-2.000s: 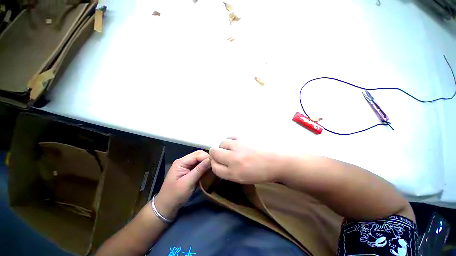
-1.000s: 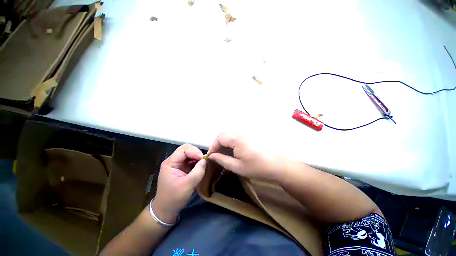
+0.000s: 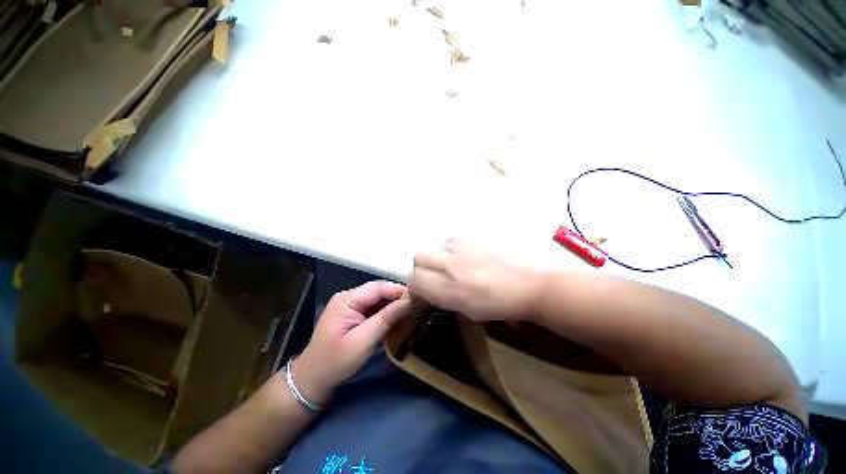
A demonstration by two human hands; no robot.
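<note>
A brown bag body lies open on my lap at the table's near edge, its tan edge curving up to my fingers. My left hand pinches its upper corner between thumb and fingers. My right hand is closed at the same corner, touching my left fingertips. What lies between the fingertips is hidden. A red lighter lies on the table to the right of my right hand. Thread snips with pinkish handles lie farther right, tied to a dark cord that loops around toward the lighter.
White-covered table with small tan scraps toward its far side. A stack of brown pieces is at the left edge. An open cardboard box stands below left. Grey pieces are at the far right.
The view has shifted, so the table things sit lower and farther right. My right hand has turned over the corner and hides the small tan bit seen between the fingertips before.
</note>
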